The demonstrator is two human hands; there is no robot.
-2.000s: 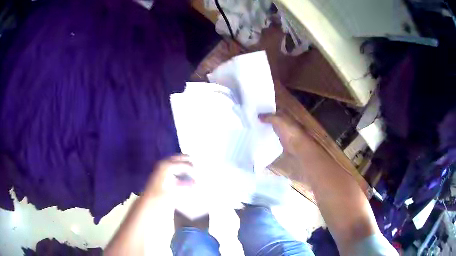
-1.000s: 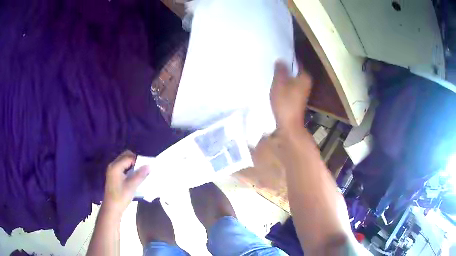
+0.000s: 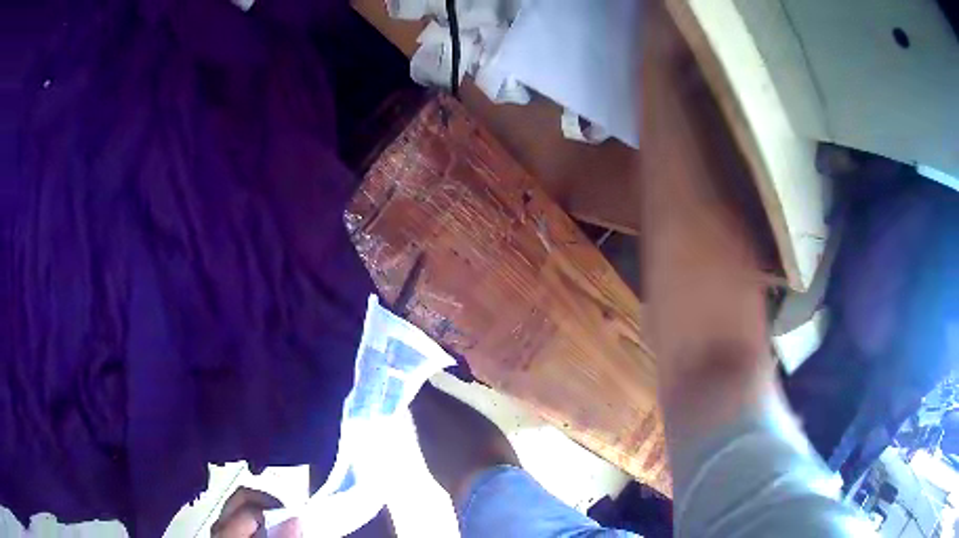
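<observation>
A white printed paper (image 3: 384, 420) with blue-grey pictures hangs curved over my lap. My left hand (image 3: 247, 517), cut off by the bottom edge, grips its lower left end. My right forearm reaches up to the top of the picture; my right hand is out of view past the top edge. White sheets (image 3: 578, 63) show beside that forearm at the top; what holds them cannot be seen.
A reddish-brown wooden bench (image 3: 505, 273) lies diagonally ahead. A big purple cloth heap (image 3: 158, 263) fills the left. A pale table edge (image 3: 773, 137) is at upper right, with dark cloth (image 3: 883, 284) below it. Crumpled white pieces (image 3: 452, 53) are at the top.
The white sheets moved up, away from the printed paper, uncovering the bench. My right hand went up out of view. My left hand moved down with the printed paper, which now bends upright.
</observation>
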